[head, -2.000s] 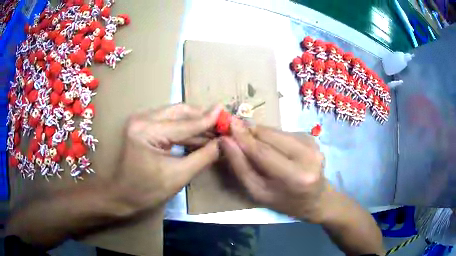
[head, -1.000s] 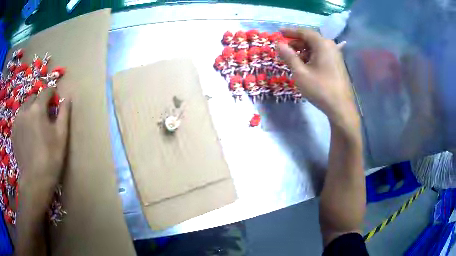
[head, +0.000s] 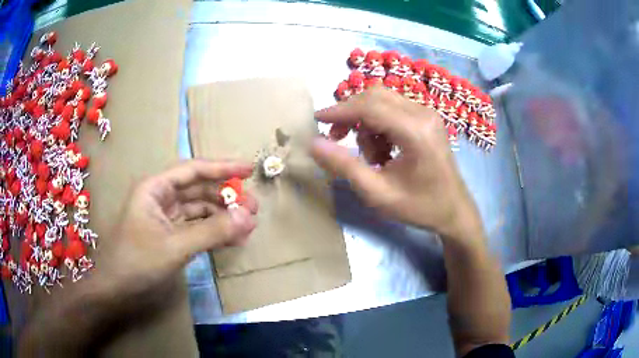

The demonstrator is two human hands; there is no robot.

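My left hand [head: 189, 217] holds a figurine [head: 230, 194] with red hair and a pale face upright between thumb and fingers, over the left part of the cardboard pad [head: 280, 245]. My right hand [head: 392, 154] is raised over the pad's right edge, thumb and fingers apart and blurred; no thing shows between its fingertips. A small whitish glue pot [head: 272, 166] sits on the pad between my hands, with brown smears around it. My right hand hides part of the finished figurines' rows.
A jumbled heap of figurines [head: 52, 168] lies on the large cardboard sheet [head: 140, 105] at left. Tight rows of figurines [head: 427, 84] stand at right on metal. Beyond them is a white bottle [head: 499, 60]. A hazy grey panel [head: 574, 161] is at far right.
My left hand has come from the heap to the pad with a figurine. My right hand has moved from the rows back toward the pad. The view has shifted.
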